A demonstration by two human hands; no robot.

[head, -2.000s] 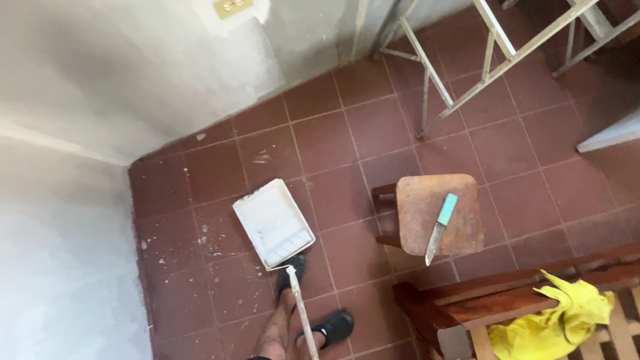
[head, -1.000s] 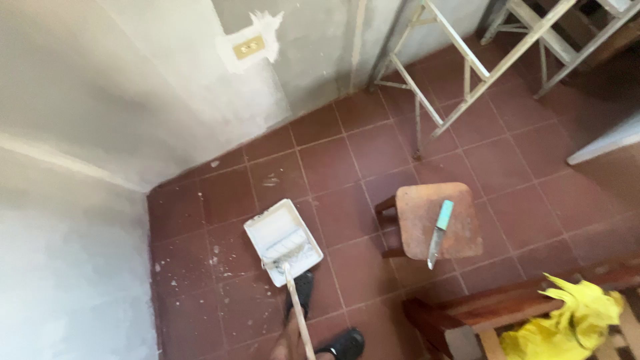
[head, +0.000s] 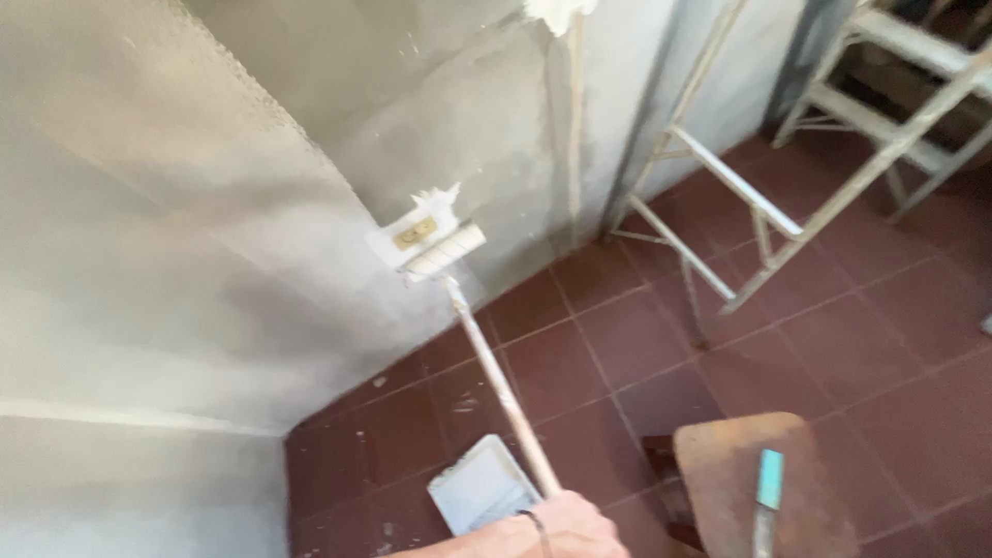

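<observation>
My left hand (head: 577,527), with a dark band at the wrist, is closed around the long pale handle (head: 504,387) of a paint roller at the bottom of the view. The white roller cover (head: 446,250) is up by the wall, just beside a yellowish outlet plate (head: 415,232) ringed with white patching; whether it touches the wall is not clear. Below, a white paint tray (head: 484,484) lies on the floor, partly behind the handle and my forearm. My right hand is out of view.
A wooden stool (head: 756,442) at the lower right bears a knife with a turquoise handle (head: 769,477). A metal stepladder (head: 736,186) stands by the wall at the upper right, with another ladder-like frame (head: 891,116) beyond. Red floor tiles (head: 643,333) meet the grey-white wall (head: 232,310).
The roller was in the paint tray one second ago and is now raised by the outlet. My left hand has come into view. The view has shifted toward the wall.
</observation>
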